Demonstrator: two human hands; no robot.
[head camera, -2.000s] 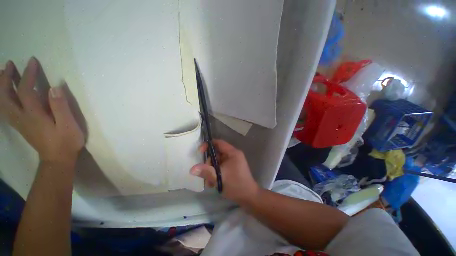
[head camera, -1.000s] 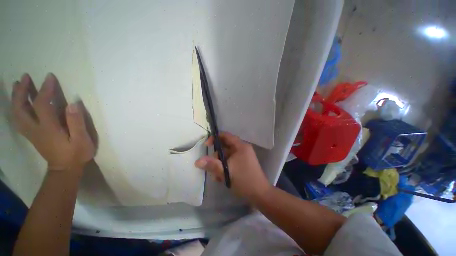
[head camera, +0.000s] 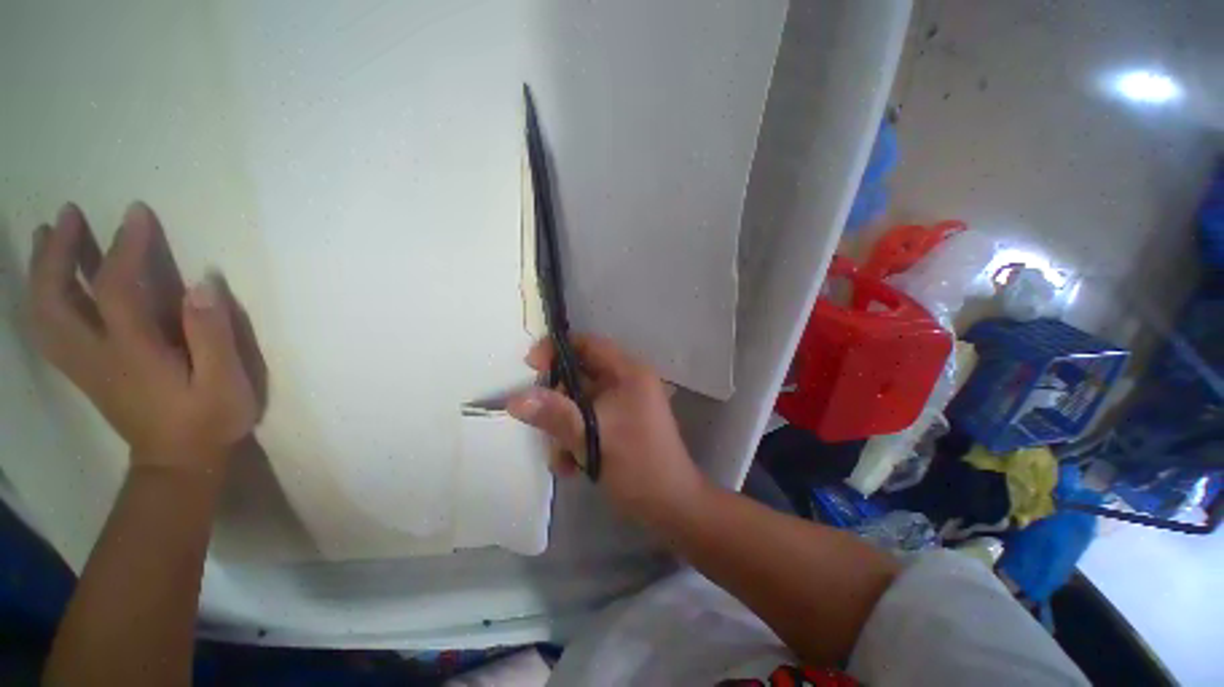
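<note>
Cream sheet material (head camera: 363, 269) covers most of the pale table. Long black shears (head camera: 546, 228) lie along a cut in it, tips pointing away from me, blades nearly closed. My right hand (head camera: 611, 423) holds the shears by the handles, its fingers partly hidden by them. A whiter panel (head camera: 644, 188) lies to the right of the blades, with an angled lower corner. A short slit with a slightly raised edge shows left of my right thumb. My left hand (head camera: 155, 349) rests on the sheet at the left, fingers spread, holding nothing.
The table's rounded edge (head camera: 822, 228) runs down the right side. Beyond it are a red plastic stool (head camera: 873, 356), a blue crate (head camera: 1040, 383), a yellow bag (head camera: 1016, 481), blue plastic bags and clear plastic. The white shirt shows at the bottom.
The shears and my right hand have moved away from me along the cut over the last second. The sheet shifted slightly in view earlier. My left hand stays spread on the sheet.
</note>
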